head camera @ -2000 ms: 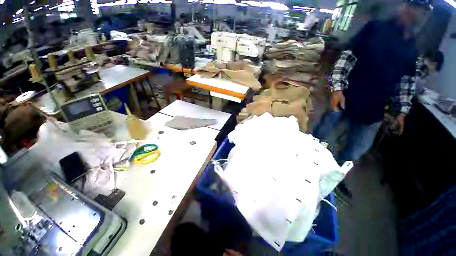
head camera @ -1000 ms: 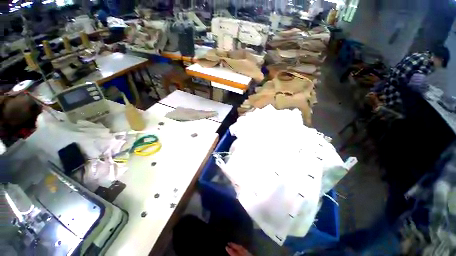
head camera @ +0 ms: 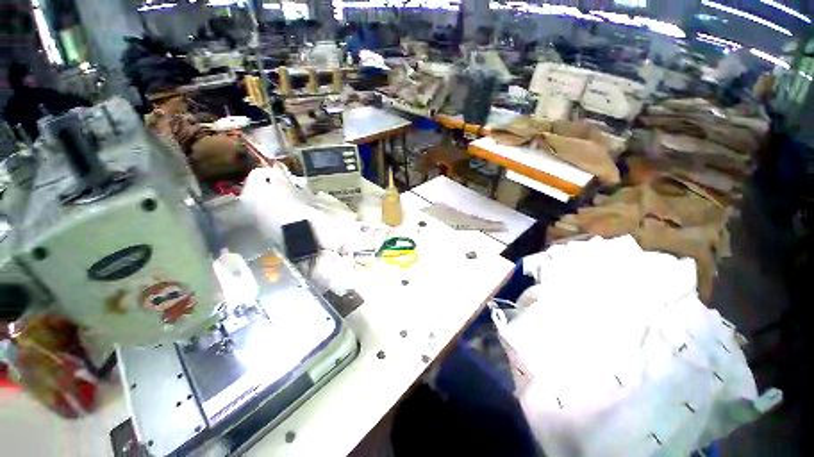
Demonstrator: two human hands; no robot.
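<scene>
Neither of my hands is in view. The pale green-white sewing machine head (head camera: 116,259), with a cartoon sticker, stands at the left. Its shiny metal bed (head camera: 268,348) is brightly lit, with no cloth seen on it. A pile of white pieces with short dark marks (head camera: 625,339) lies to the right, over a blue bin (head camera: 486,379) that is mostly hidden. Green and yellow scissors (head camera: 397,253) lie on the white table (head camera: 419,299). A dark rounded shape, unclear, is at the bottom edge beside the bin.
A black phone (head camera: 300,240), crumpled white cloth (head camera: 277,201), a control panel (head camera: 330,170) and a yellowish spouted bottle (head camera: 391,205) are behind the bed. Red-yellow items (head camera: 58,366) sit left of the head. Brown garment bundles (head camera: 656,214) are stacked behind the bin.
The view has turned left and up, bringing the machine head in. The passing person at the right and a second person there are out of view. The bit of skin at the bottom edge no longer shows.
</scene>
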